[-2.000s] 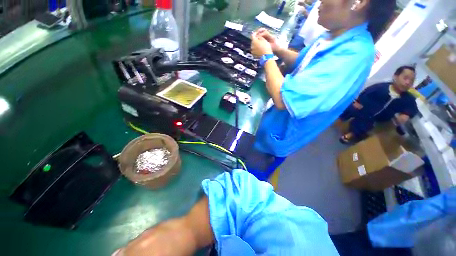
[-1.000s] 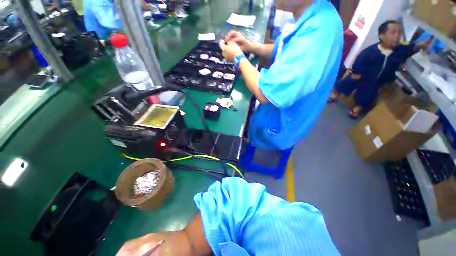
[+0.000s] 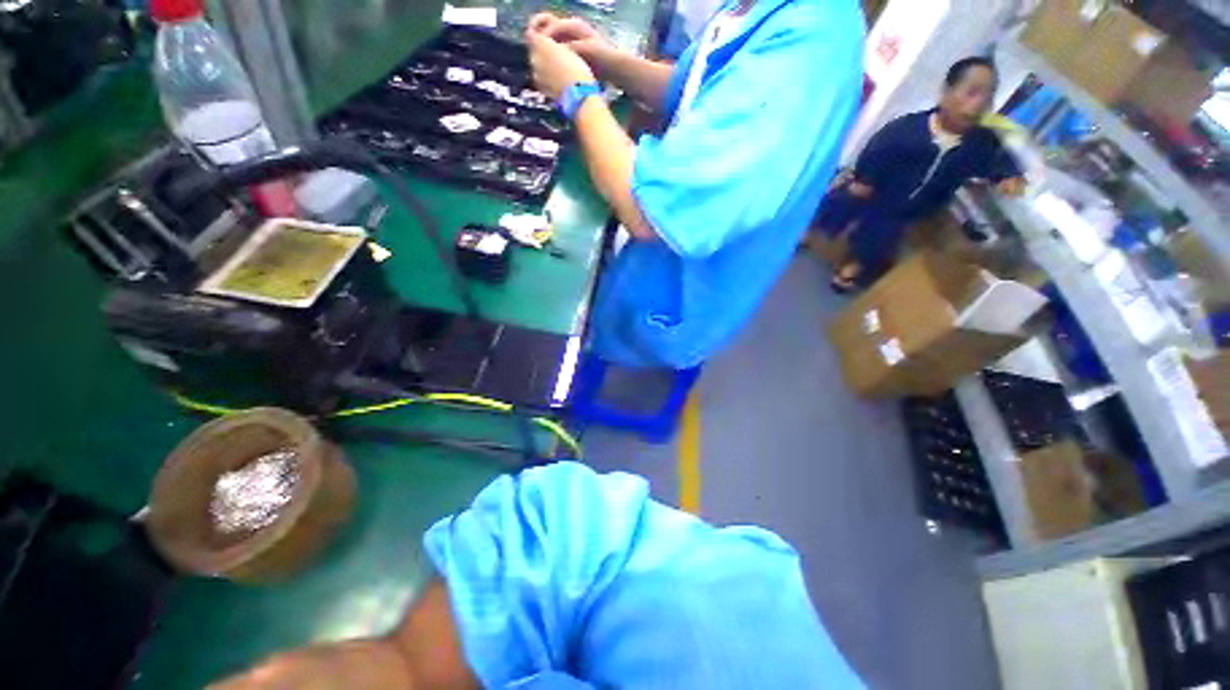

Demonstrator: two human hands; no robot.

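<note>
My right arm comes in from the bottom in a blue sleeve, and the forearm reaches left. My right hand [image 3: 263,678] is almost wholly cut off by the bottom edge, so its fingers and anything in them are hidden. My left hand is out of the picture. Nearest in front is a round brown pot [image 3: 324,506] of small silvery bits on the green bench [image 3: 354,577]. Behind it stands the black soldering station with a yellow sponge tray [image 3: 286,263].
A dark box [image 3: 61,580] lies at lower left. A red-capped bottle [image 3: 216,101] stands behind the station. Cables cross the bench. A neighbouring worker [image 3: 742,148] handles something small beside black parts trays [image 3: 445,128]. Another person [image 3: 931,162] is near a cardboard box [image 3: 917,324] and shelves.
The view has swung right, so the bench things sit further left. My right hand, seen earlier with a thin item at its fingers, has mostly dropped below the bottom edge.
</note>
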